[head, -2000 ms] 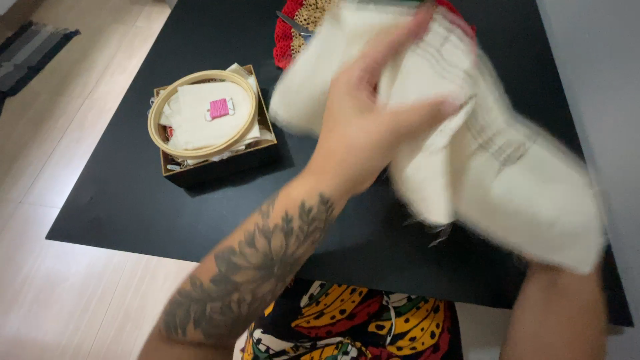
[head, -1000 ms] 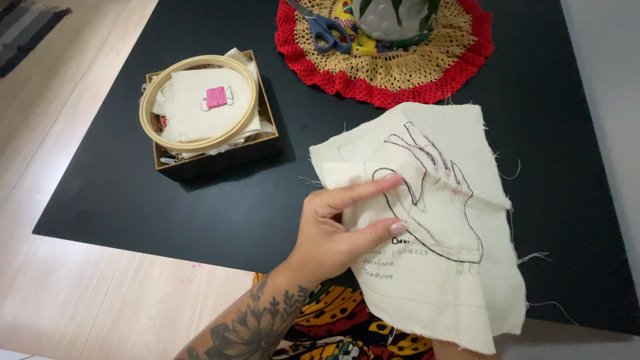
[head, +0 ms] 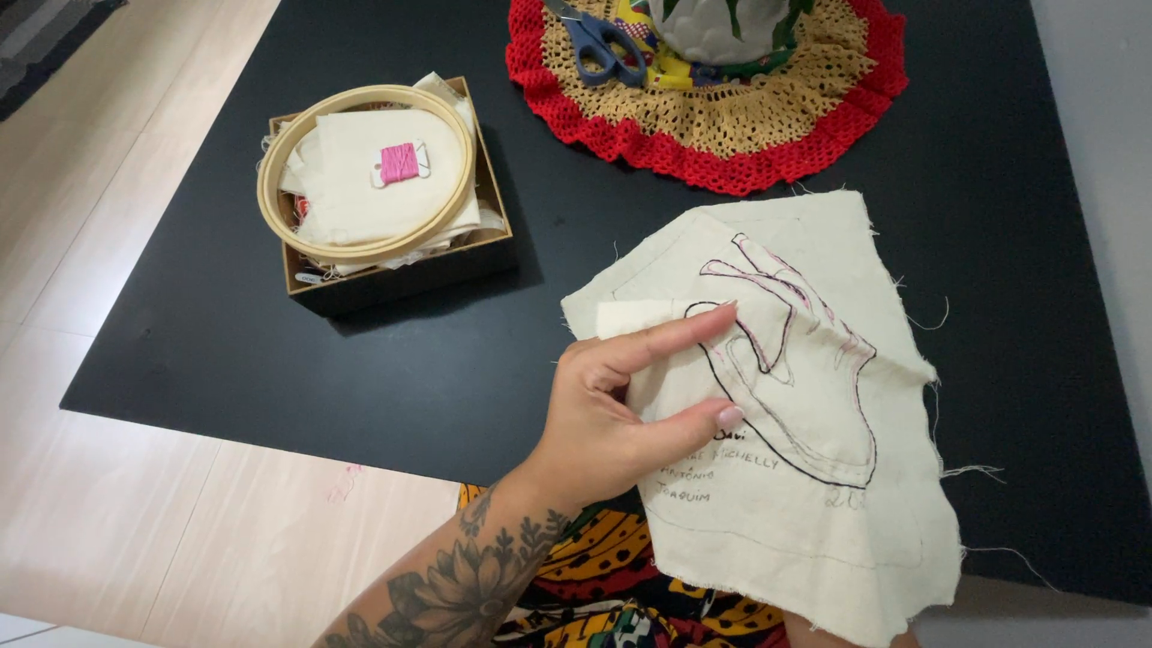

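A cream cotton cloth with frayed edges hangs over the near side of the black table and my lap. It bears a line drawing, partly stitched in black and pink thread, and handwriting below it. My left hand lies on the cloth's left part with index finger and thumb spread apart; its other fingers are hidden under a folded part, so a hold cannot be made out. My right hand is beneath the cloth, with only a bit of skin showing at the bottom edge.
On the black table, an open box holds fabric, with a wooden embroidery hoop and a card of pink floss on top. Behind lie a red-edged crochet doily, blue-handled scissors and a white pot.
The cloth, blurred and lifted over the table at first, has come down nearer my lap, its drawing now showing. My right forearm, visible earlier, has gone under the cloth.
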